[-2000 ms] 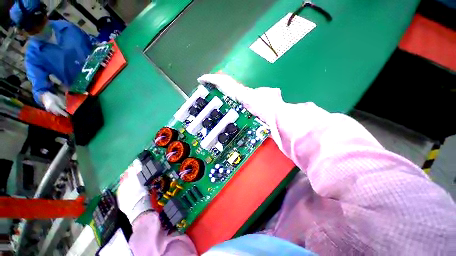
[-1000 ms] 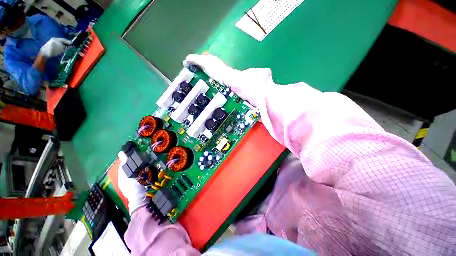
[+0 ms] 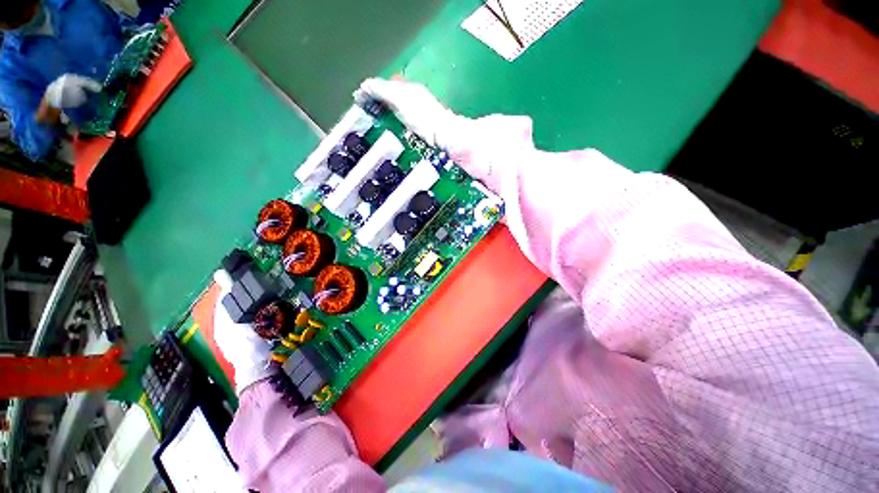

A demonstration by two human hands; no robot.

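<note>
A green circuit board lies component side up over a red-orange foam pad. Its face shows three copper-orange ring inductors in a row, a smaller ring, three white heatsink bars beside black round parts, and dark grey blocks at the lower-left end. My left hand, in a white glove, holds the board's lower-left end; its fingers are partly hidden by the board. My right hand, also white-gloved, holds the board's upper end along its edge.
A dotted white card with thin dark sticks on it lies at the top edge. A calculator and a clipboard sheet are at lower left. A blue-clad person holds another board at upper left. A dark inset conveyor lies beyond.
The board and both hands have shifted up and left in the view, along with the surroundings. The black curved tool by the card has left the view. The coworker's hand has moved.
</note>
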